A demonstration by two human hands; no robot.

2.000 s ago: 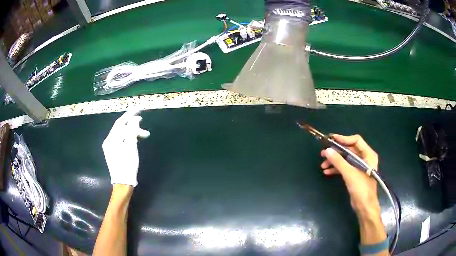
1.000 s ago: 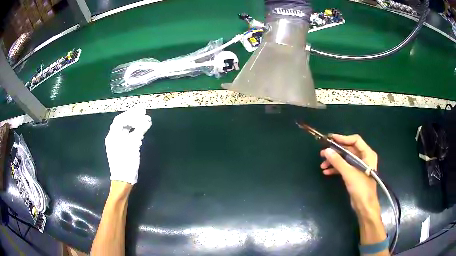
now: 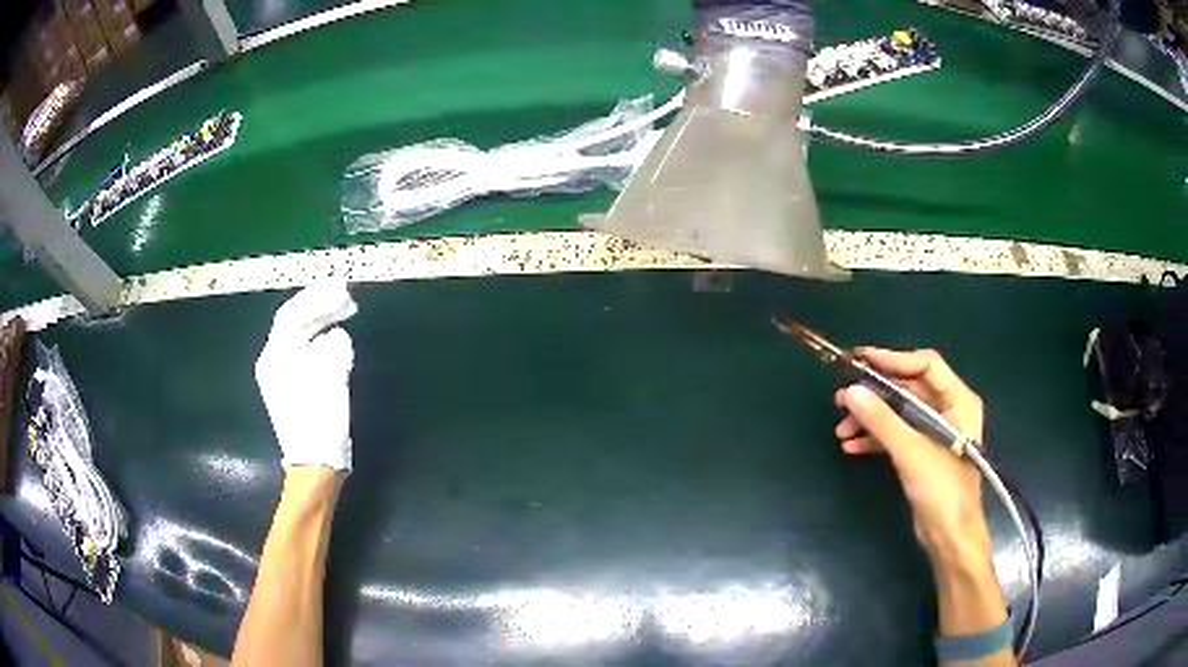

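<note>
My bare right hand (image 3: pixel 919 411) holds the dark soldering iron (image 3: pixel 899 395) like a pen at the right of the dark green mat, its copper-coloured tip pointing up and left, touching nothing. A grey cable runs from its handle down past my wrist. My left hand (image 3: pixel 309 378), in a white glove, is over the left of the mat near the speckled rail, fingers bent. I see nothing in it, but the inner side of the fingers is partly hidden. A coiled white power cord (image 3: pixel 443 179) in a clear bag lies on the belt beyond the rail.
The translucent fume hood (image 3: pixel 730 183) hangs over the rail and hides part of a power strip assembly (image 3: pixel 873 63). Another strip (image 3: pixel 163 167) lies on the belt at left. A bagged cord and strip (image 3: pixel 72 482) lie at the mat's left edge, a black bundle (image 3: pixel 1127 397) at right.
The bagged cord and the strips on the belt have moved to the right, the plug now behind the hood. My left hand has shifted slightly and its fingers have changed pose. My right hand stays still.
</note>
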